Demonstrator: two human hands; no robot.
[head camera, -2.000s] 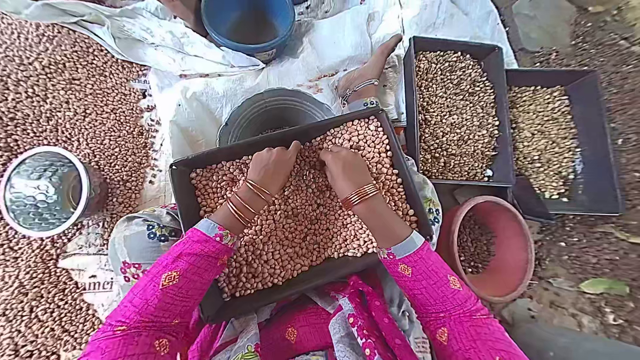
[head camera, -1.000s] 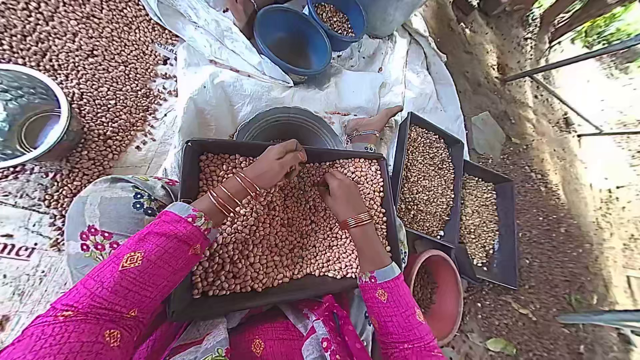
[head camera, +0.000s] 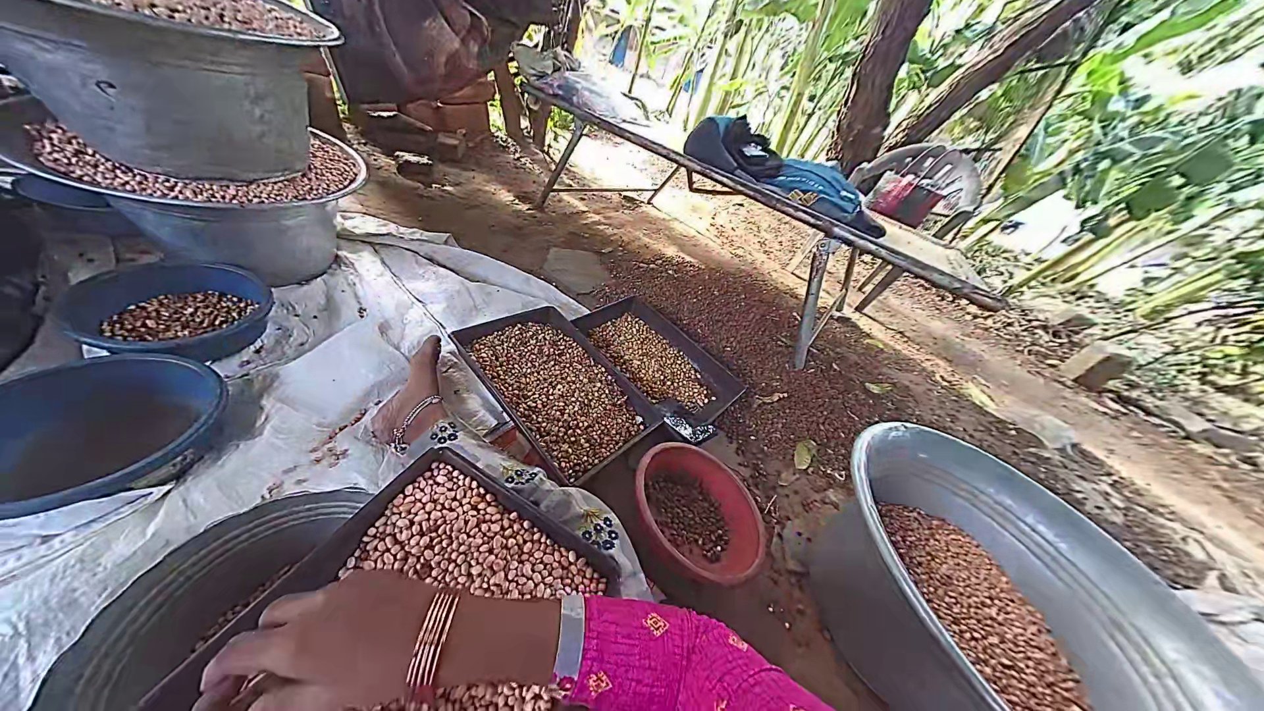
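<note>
My right hand (head camera: 326, 632), with thin bangles at the wrist, reaches in from the right over a dark rectangular tray (head camera: 529, 506) at the bottom of the head view. Pale brown nuts or seeds (head camera: 464, 533) fill the tray. The fingers point left and curl down; their tips are partly cut off by the frame, so any grip is unclear. My left hand is not in view. Beneath the tray's left side is a round grey tub (head camera: 128, 602).
Beyond the tray lie two dark trays (head camera: 538, 462) (head camera: 726, 380) of smaller seeds and a red bowl (head camera: 752, 533). Large metal tubs (head camera: 839, 592) (head camera: 286, 237) stand right and upper left, blue basins (head camera: 212, 395) (head camera: 74, 316) at left. A bench (head camera: 671, 153) stands behind.
The view has swung up and to the right. Both hands were in the nuts of the tray before; only my right hand shows now, lying across the tray.
</note>
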